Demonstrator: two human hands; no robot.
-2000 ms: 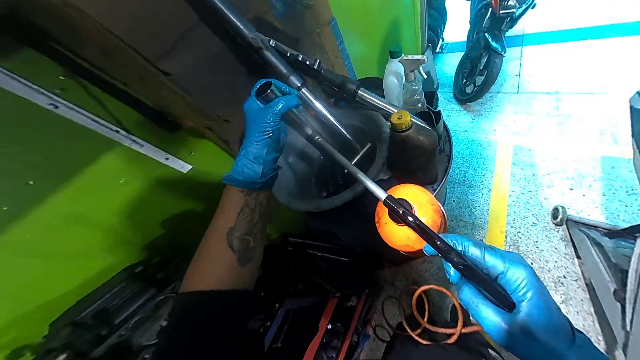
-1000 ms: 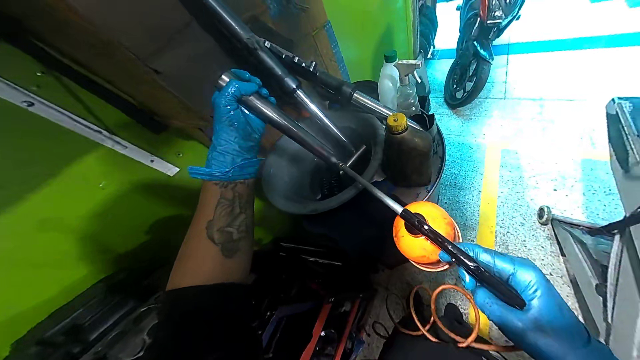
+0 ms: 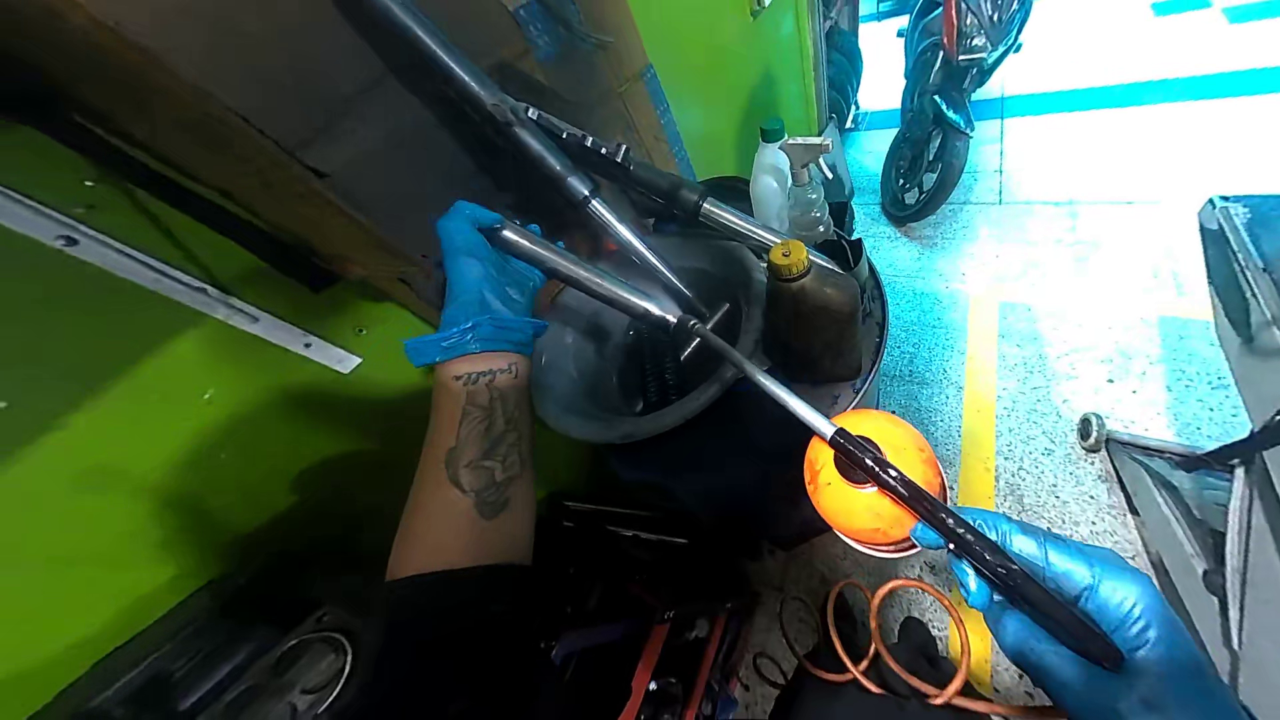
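Note:
My left hand, in a blue glove, grips the upper end of a metal tube. A thinner rod runs from the tube's lower end to a long black handle or sleeve, held in my gloved right hand. Tube and rod slant across a grey plastic basin with dark coiled springs inside. Behind the tube, a motorcycle fork leg leans down into the basin; another shiny fork tube lies beyond it. An orange round container is beneath the black part.
A dark bottle with a yellow cap, a white bottle and a spray bottle stand on a drum beside the basin. Orange coiled hose lies on the floor. A metal frame is at right, a motorcycle farther back.
Over the two seconds, my left hand has shifted from near the fork leg toward the left, still on the tube. My right hand keeps its hold on the black part.

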